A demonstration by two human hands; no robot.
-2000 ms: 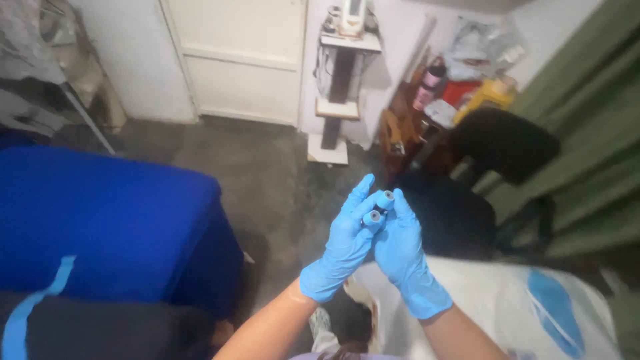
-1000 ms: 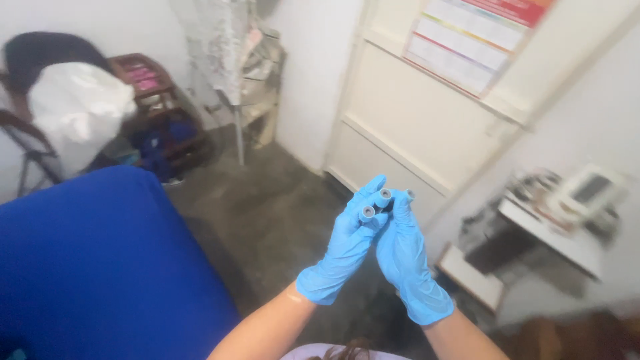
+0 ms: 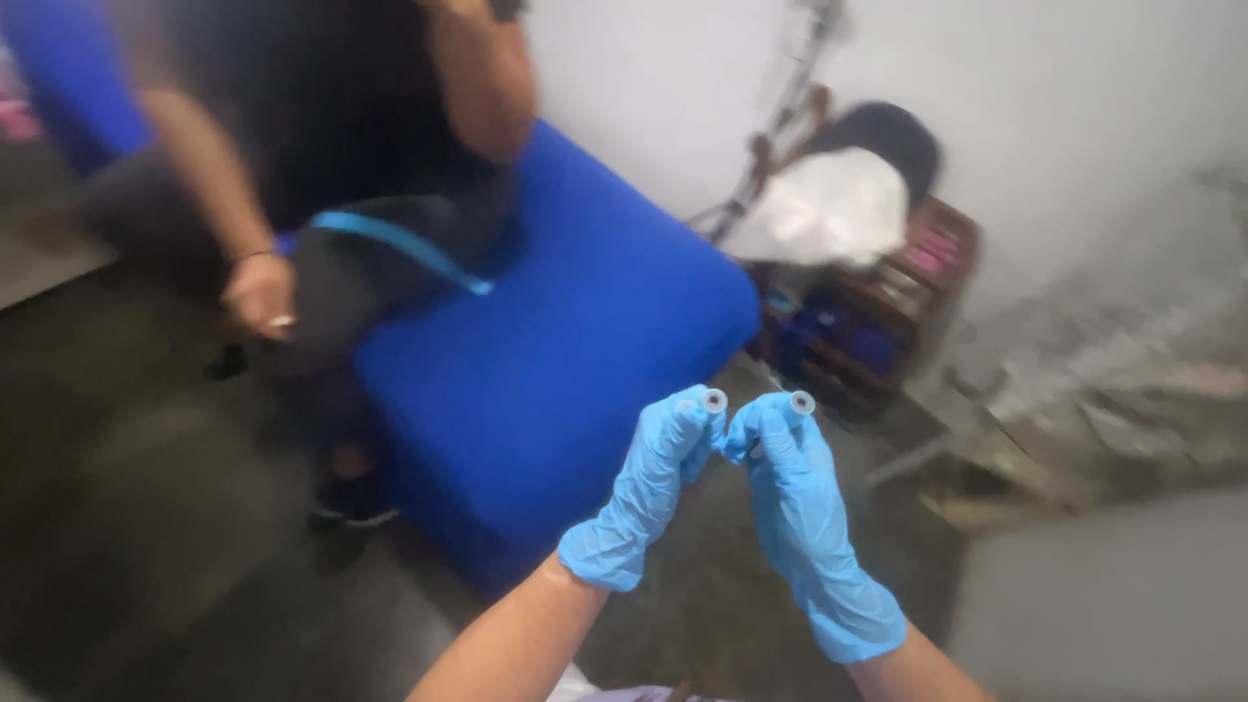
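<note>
Both of my hands wear light blue disposable gloves and are held up close together, a little right of the middle. My left hand [image 3: 668, 444] is closed around a small capped tube [image 3: 715, 401], whose round pale end with a dark centre points up; a second pale end shows beside it. In my right hand [image 3: 790, 468] is another small capped tube [image 3: 802, 403], its round end showing above the fingers. The bodies of the tubes are hidden by the gloves.
A person [image 3: 322, 127] in dark clothes sits on a blue-covered couch [image 3: 585, 322], with a light blue strap [image 3: 405, 244] across the lap. Behind stands a brown shelf unit [image 3: 941, 263] with items, beside a white cloth or bag [image 3: 829, 210]. Crumpled sheeting [image 3: 1102, 390] lies at the right.
The view has swung far to the left, bringing the seated person into sight. My hands have moved slightly apart, and the tubes, close together before, are now split between them.
</note>
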